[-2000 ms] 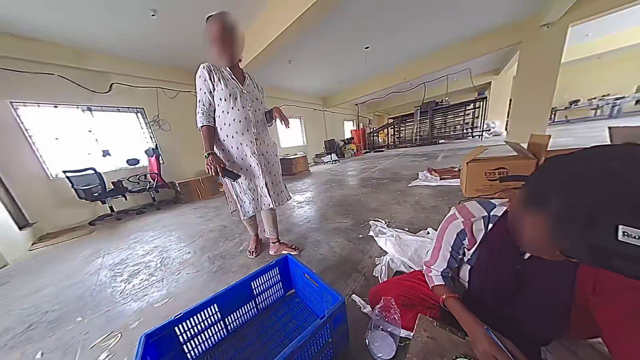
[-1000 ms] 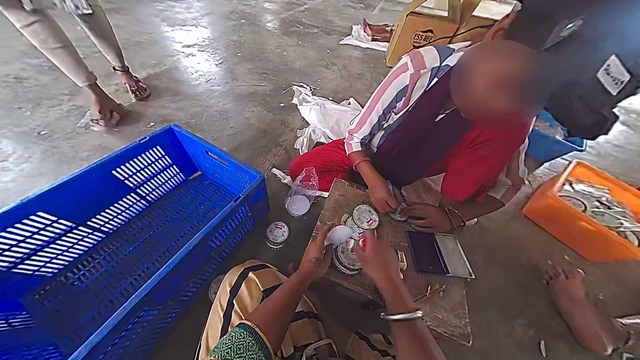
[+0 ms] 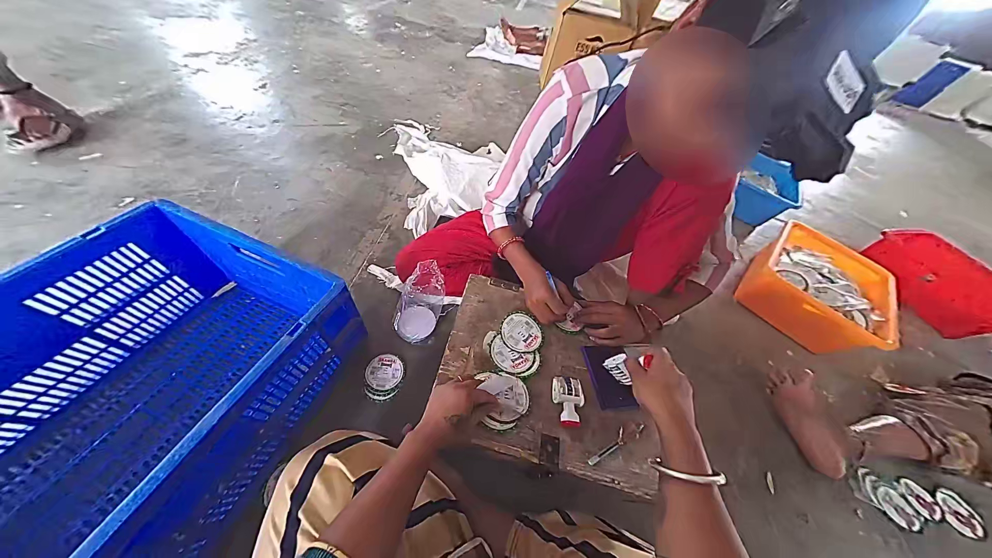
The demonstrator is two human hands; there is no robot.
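A low wooden board (image 3: 484,310) lies before me, bearing stacks of round labelled discs (image 3: 521,332). My left hand (image 3: 457,407) rests its fingers on the edge of the nearest disc stack (image 3: 505,397). In my right hand (image 3: 663,380) is a white hand stamp (image 3: 618,370) with a red part, held over a dark blue ink pad (image 3: 604,391). A second white stamp (image 3: 568,399) with a red end lies between my hands. Near the board's front edge is a small metal tool (image 3: 605,453). Across the board a co-worker's hands hold a blue pen (image 3: 551,284) and a disc (image 3: 571,318).
A large blue plastic crate (image 3: 325,298) stands at left. Discs (image 3: 384,373) and a clear plastic bag (image 3: 422,298) lie beside the board. At right are an orange bin (image 3: 814,329), a red lid (image 3: 942,283), another person's foot (image 3: 810,418) and more discs (image 3: 918,502).
The view has swung down from the room to the board. One second ago both my hands were together over the discs; now they are apart, the right one at the ink pad with a stamp.
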